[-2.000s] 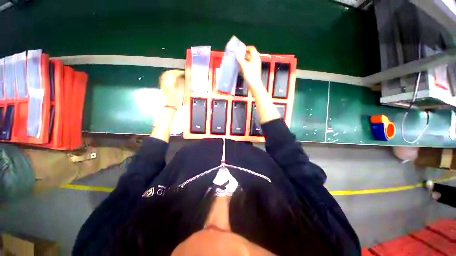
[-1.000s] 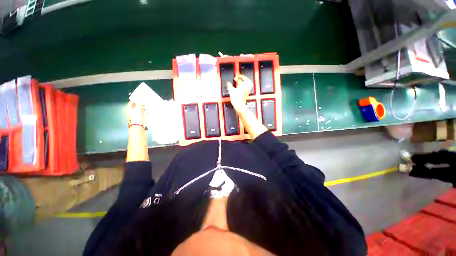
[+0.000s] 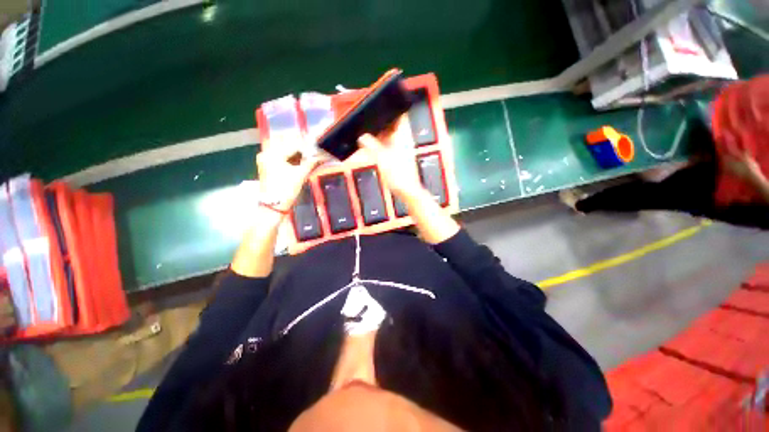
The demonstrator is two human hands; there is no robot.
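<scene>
A black device (image 3: 364, 118) is raised and tilted above the red tray (image 3: 448, 164). My right hand (image 3: 393, 164) holds it from below right. My left hand (image 3: 285, 179) is at the device's lower left end, fingers blurred; a pale patch beside them may be a plastic bag, but its hold is unclear. Two bagged devices (image 3: 282, 122) look whitish in the tray's back left slots. Bare black devices (image 3: 338, 202) lie in the front row, and one more (image 3: 422, 124) lies at the back right. The raised device and my hands hide the other back slots.
Stacked red trays (image 3: 99, 261) with bagged devices stand at the bench's left. An orange and blue roll-like object (image 3: 610, 147) lies to the right, near a grey-white box (image 3: 666, 59) with a cable. Another person's red sleeve (image 3: 746, 126) shows far right. More red trays (image 3: 717, 363) are lower right.
My right hand has lifted a black device from the tray. My left hand has moved right to its end from beside the white bags. The view has turned; a person has appeared at right.
</scene>
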